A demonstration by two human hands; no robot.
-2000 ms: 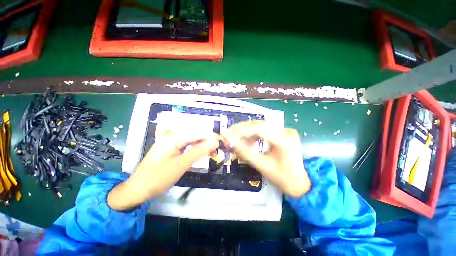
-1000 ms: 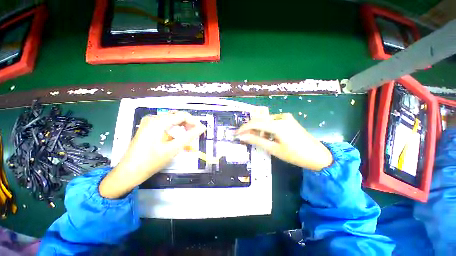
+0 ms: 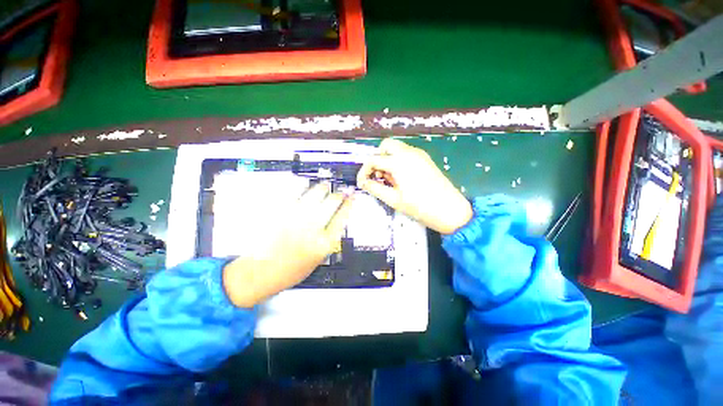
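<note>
An open tablet point(image 3: 313, 279) lies in a white foam tray point(image 3: 349, 317) on the green bench, its back facing up. A large white battery point(image 3: 246, 202) fills its left part. My left hand point(image 3: 289, 242) lies over the middle of the tablet with its fingertips near the board area. My right hand point(image 3: 408, 186) is bent over the tablet's upper right, thumb and fingertips close together. A thin dark strip point(image 3: 317, 170) shows near the tablet's top edge beside my right fingertips. Whether either hand grips something small cannot be made out.
A tangled heap of black flex cables point(image 3: 71, 230) lies at left, with orange flex cables point(image 3: 9, 285) beside it. Red foam trays point(image 3: 258, 70) stand beyond the brown strip. Stacked red trays point(image 3: 690, 230), tweezers point(image 3: 564, 218) and a metal post point(image 3: 634, 86) are at right.
My left hand has moved down and right onto the middle of the tablet. My right hand has moved left and up to the upper right part. The dark strip now shows near the top edge.
</note>
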